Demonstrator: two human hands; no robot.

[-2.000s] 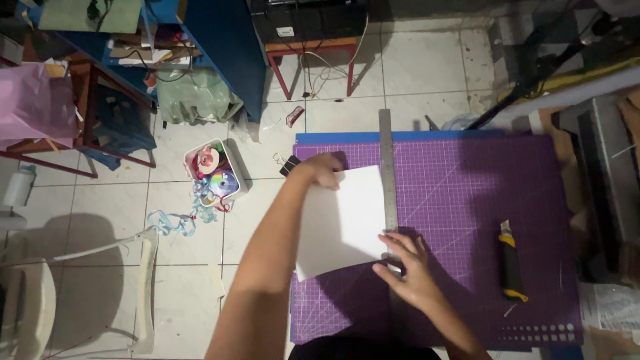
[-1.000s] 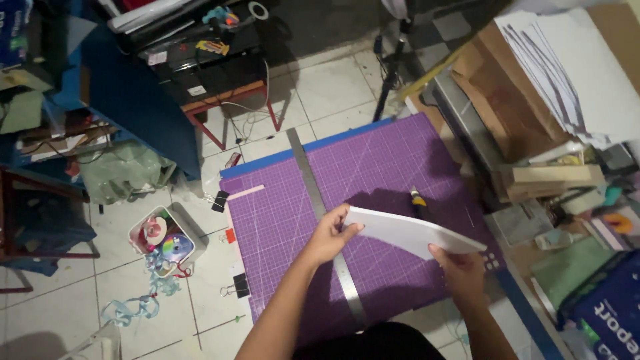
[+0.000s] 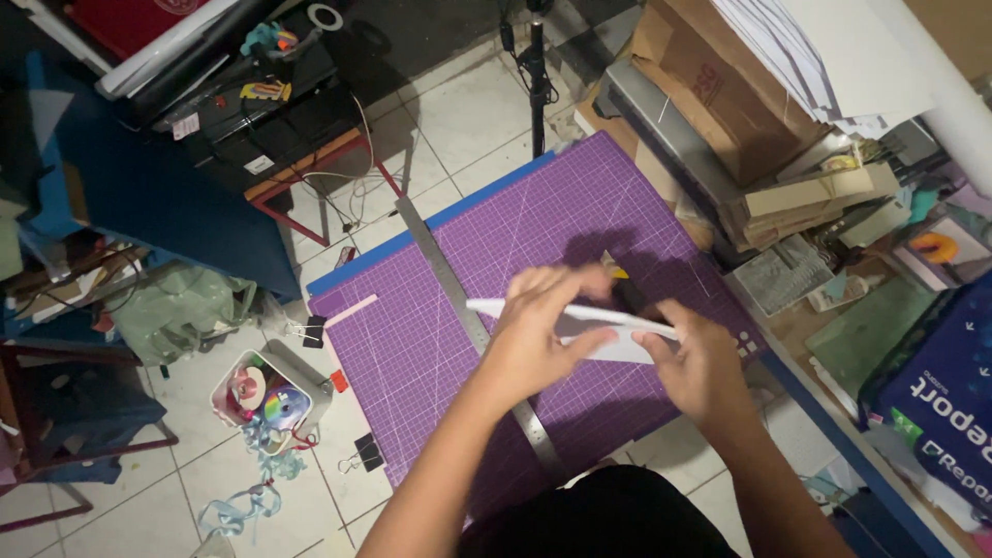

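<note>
A thin stack of white paper (image 3: 624,347) is held edge-up above a purple cutting mat (image 3: 403,349). My left hand (image 3: 542,333) grips its left part, thumb on the near side, fingers over the top and somewhat blurred. At the right end, my right hand (image 3: 690,360) pinches it between thumb and fingers. A long metal ruler (image 3: 442,271) lies across the mat, passing beneath my left forearm. Behind the paper lies a utility knife (image 3: 620,271) with a yellow and black handle, partly hidden by my hands. A narrow pale strip (image 3: 351,310) rests near the mat's left edge.
Black binder clips (image 3: 370,452) sit at the mat's left edge. On the floor at left stands a white bin (image 3: 310,395) with ribbon spools. A black stand pole (image 3: 537,93) rises behind the mat. Stacked cardboard pieces (image 3: 814,194) and a blue paper package (image 3: 938,387) lie at right.
The paper lay flat on the mat by the ruler two seconds ago; now both hands hold it raised. Since one second ago, my left hand has shifted its grip along it. The view has turned.
</note>
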